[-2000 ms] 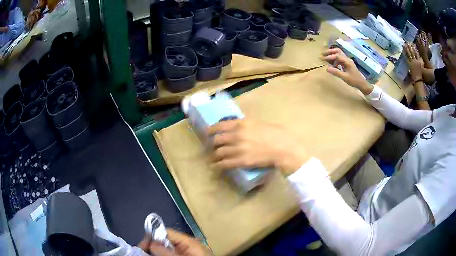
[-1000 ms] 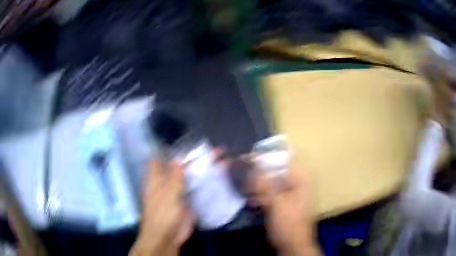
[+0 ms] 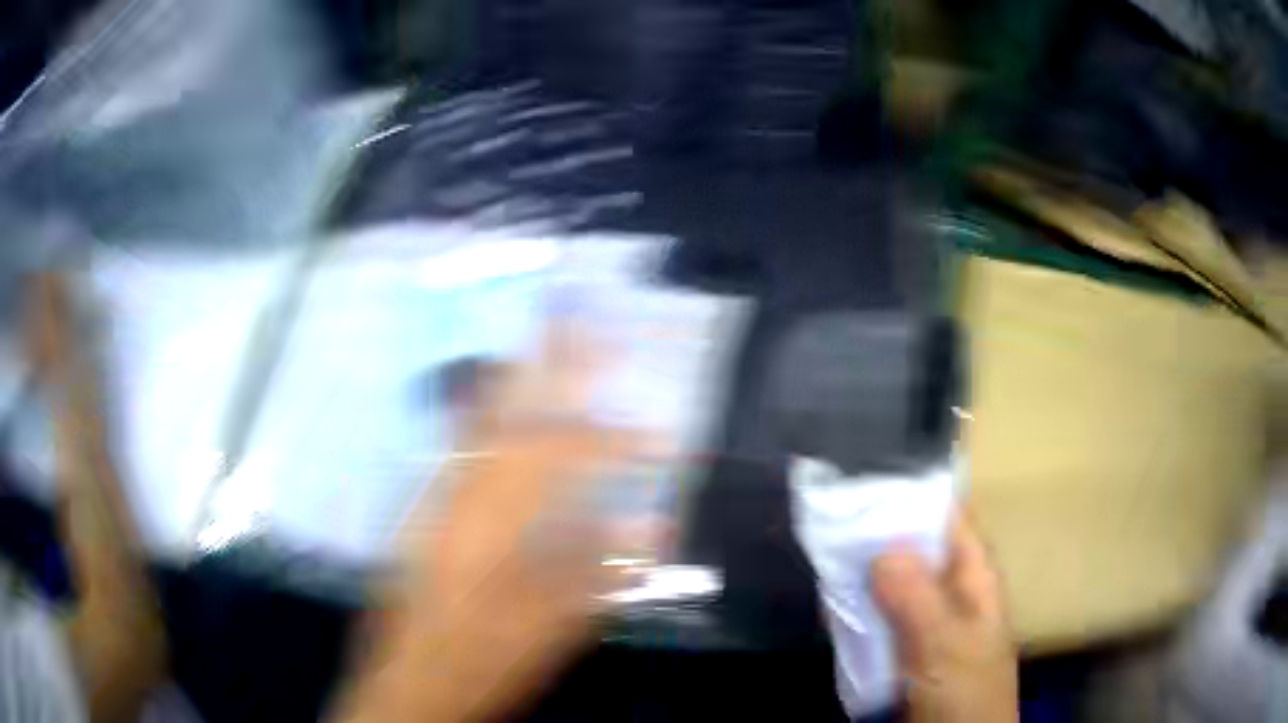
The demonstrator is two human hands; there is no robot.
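Observation:
The view is heavily blurred. My right hand (image 3: 953, 607) grips a white pouch (image 3: 876, 523) at lower right of centre. A dark grey rounded-square part (image 3: 855, 381) stands at the pouch's upper end and seems joined to it. My left hand (image 3: 509, 494) is spread low over a pale blue and white box (image 3: 410, 403) with a dark printed spot, lying on the white sheet. Whether its fingers hold anything is unclear. A shiny white strip (image 3: 664, 581) shows beside it.
Small scattered parts (image 3: 523, 148) lie behind the sheet on the black bench. The tan-covered bench (image 3: 1116, 452) is at right, past a green edge. Another person's arm (image 3: 99, 523) is at far left, and a pale sleeve (image 3: 1243, 607) at lower right.
The view has swung left. A second ago the white pouch was at my left hand; now my right hand grips it, and my left hand has moved over the box.

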